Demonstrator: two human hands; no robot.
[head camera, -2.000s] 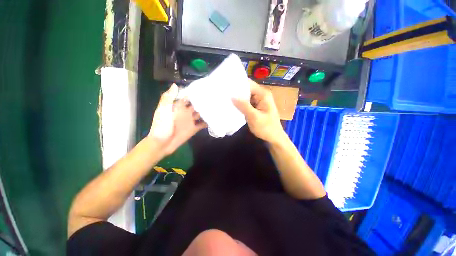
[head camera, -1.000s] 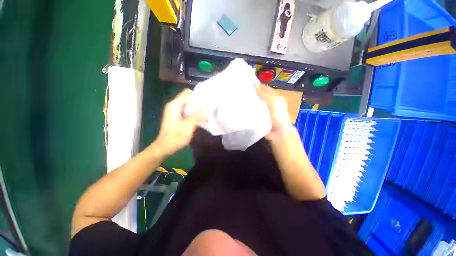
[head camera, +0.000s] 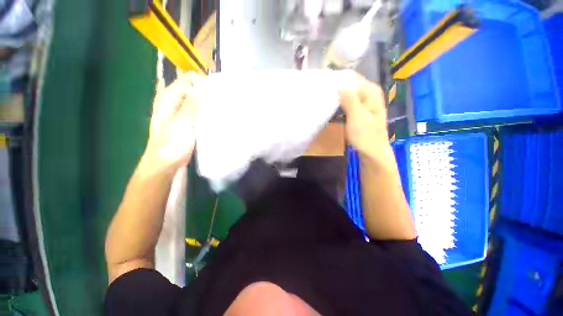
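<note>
A limp white wiping cloth (head camera: 262, 111) is spread wide between my hands, in front of the machine. My left hand (head camera: 174, 117) grips its upper left corner. My right hand (head camera: 365, 111) grips its upper right corner. The cloth hangs unevenly, longer at its left side, and is blurred. It hides the machine's front panel and buttons. The grey machine top (head camera: 244, 37) shows behind it, with a translucent solvent bottle (head camera: 350, 43) at its right.
Yellow and black sensor posts stand at the left (head camera: 168, 38) and right (head camera: 435, 42). A brown cardboard strip (head camera: 327, 139) shows below the cloth. At the right are a blue tray with rows of white adapters (head camera: 472, 203), a blue tray behind (head camera: 487, 74) and further blue trays.
My hands have moved apart and up, and the bunched cloth is now opened out wide. The view has shifted, showing more of the machine's back and covering the buttons.
</note>
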